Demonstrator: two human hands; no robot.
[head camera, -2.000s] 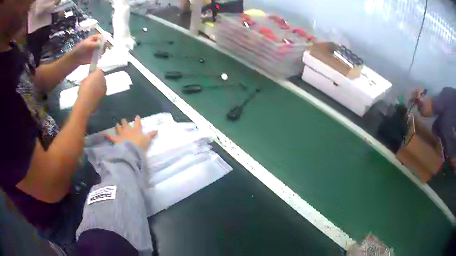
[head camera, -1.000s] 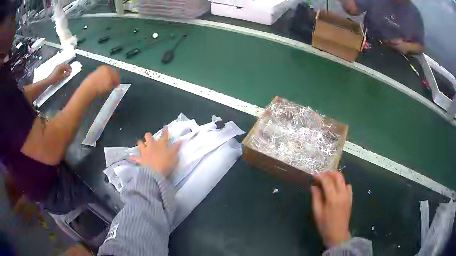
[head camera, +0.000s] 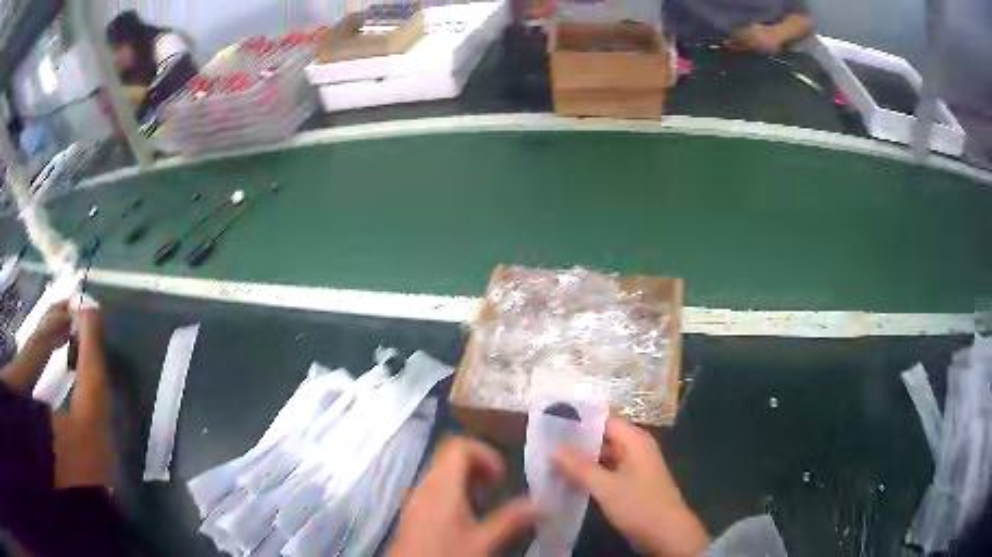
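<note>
A milky white sleeve (head camera: 560, 479) stands in front of me, with a dark rounded shape showing near its upper end. My right hand (head camera: 642, 479) grips its right edge. My left hand (head camera: 462, 503) is blurred at its left side, fingers apart; whether it touches the sleeve is unclear. The sleeve's top overlaps the near edge of an open brown carton (head camera: 672, 359) filled with shiny clear pieces. A fanned pile of white sleeves (head camera: 326, 457) lies to the left of my left hand.
A single white sleeve (head camera: 171, 403) lies farther left, beside a neighbour's hands (head camera: 82, 337). Black-handled tools (head camera: 207, 248) lie on the green belt (head camera: 435, 207). More sleeves (head camera: 963, 446) lie at the right. Across the belt are a deeper carton (head camera: 609, 82) and a white box (head camera: 403, 65).
The view has swung right. My left hand has left the sleeve pile. My right hand has moved from the carton's near edge and now holds a sleeve upright.
</note>
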